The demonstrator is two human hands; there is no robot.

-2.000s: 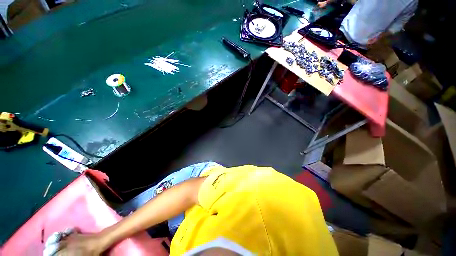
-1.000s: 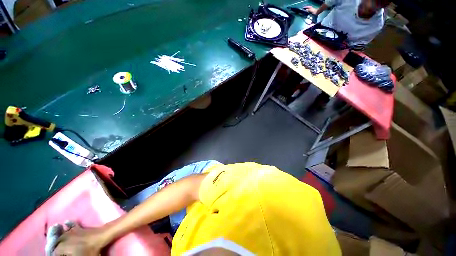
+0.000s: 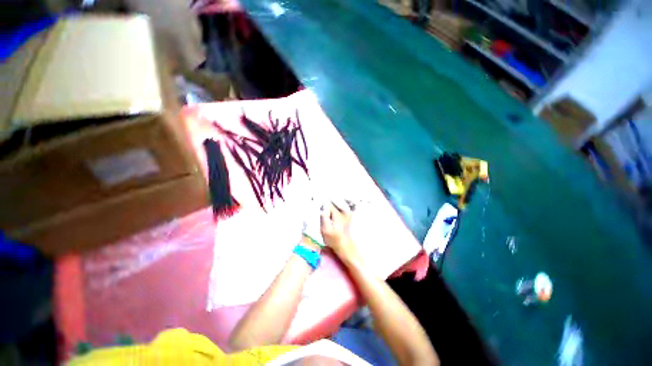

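My left hand (image 3: 313, 227), in a white glove above a blue wristband, is pale and blurred against the bright table cover. My bare right hand (image 3: 336, 220) is close beside it with fingers bent. Small blurred bits show at the right fingertips; whether either hand holds something cannot be told. Loose black strips (image 3: 275, 154) lie in a pile beyond my hands on the red-pink table (image 3: 386, 246). A straight black bundle (image 3: 219, 179) lies left of the pile.
A large cardboard box (image 3: 107, 171) stands at the left, beside clear plastic (image 3: 154, 246). On the green bench (image 3: 400, 136) at the right are a yellow and black soldering gun (image 3: 468, 175), a white power strip (image 3: 441, 230), a solder spool (image 3: 542, 287) and white strips (image 3: 570, 344).
The view has swung left from the bench and the other person to the red-pink table. Both my hands now show together near the middle; the black strips and cardboard box have come into view.
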